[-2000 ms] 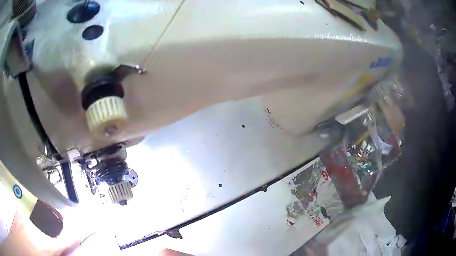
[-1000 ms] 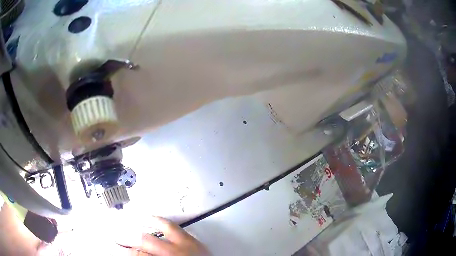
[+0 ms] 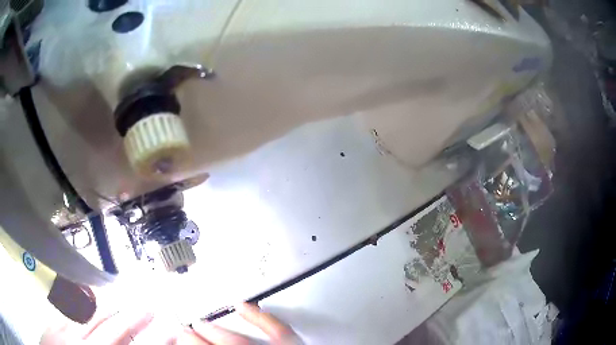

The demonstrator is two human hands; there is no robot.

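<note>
The off-white sewing machine arm (image 3: 290,81) crosses the view, with a ribbed cream tension dial (image 3: 159,143) on its front. The presser foot and needle area lies below, by a smaller cream knob (image 3: 177,257), and is washed out by bright light. My left hand (image 3: 105,330) is at the bottom left, beside the dark lamp tip (image 3: 73,300), cut off by the lower edge. My right hand (image 3: 250,327) lies fingers forward at the bottom, by the bed's dark seam line, also cut off. Glare hides whether either hand holds white cloth.
The white machine bed (image 3: 284,202) has a dark seam along its front edge. A clear and red accessories tray (image 3: 483,226) stands at the right, with crumpled white material (image 3: 496,303) below it. Flat brown pieces lie on the arm at the top right.
My right hand came into fuller view from the bottom edge and now sits slightly lower and further right than a second ago. My left fingers now show right of the lamp tip. The view shifted slightly.
</note>
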